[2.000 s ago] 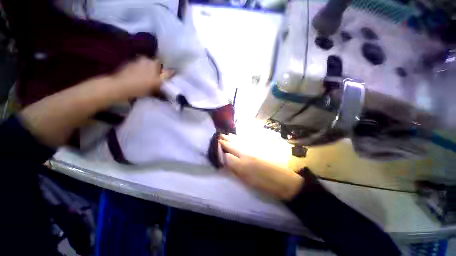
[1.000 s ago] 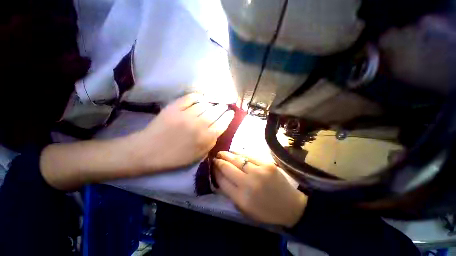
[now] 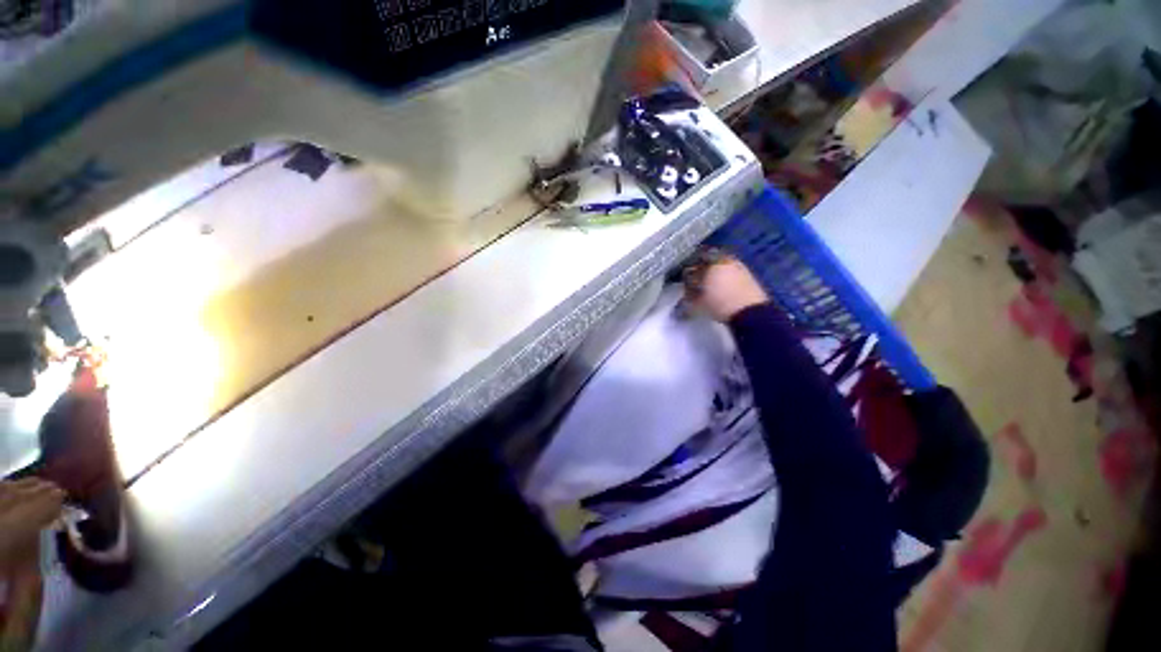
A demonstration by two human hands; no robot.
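The sewing machine head point(image 3: 420, 140) fills the upper left, and its lamp glows over the needle area. A maroon strip point(image 3: 84, 439) runs from the presser foot point(image 3: 79, 354) towards me. My left hand point(image 3: 26, 529) is cut off by the left edge and lies on the strip's near end; its grip is unclear. My right hand point(image 3: 723, 288) is beyond the table's front edge, by the blue crate point(image 3: 815, 274), at the top of white cloth with maroon bands point(image 3: 637, 459). Its fingers are partly hidden, so its grip is unclear.
A metal tray with dark shiny parts point(image 3: 675, 159) sits at the table's right end. A yellow-green tool point(image 3: 611, 212) lies beside it. A small white box point(image 3: 713, 51) stands behind. A pale board point(image 3: 904, 191) lies beyond the crate. The floor has red patches.
The view has swung right. My right hand has left the maroon piece near the needle and moved to the cloth by the crate. My left hand is now at the left edge.
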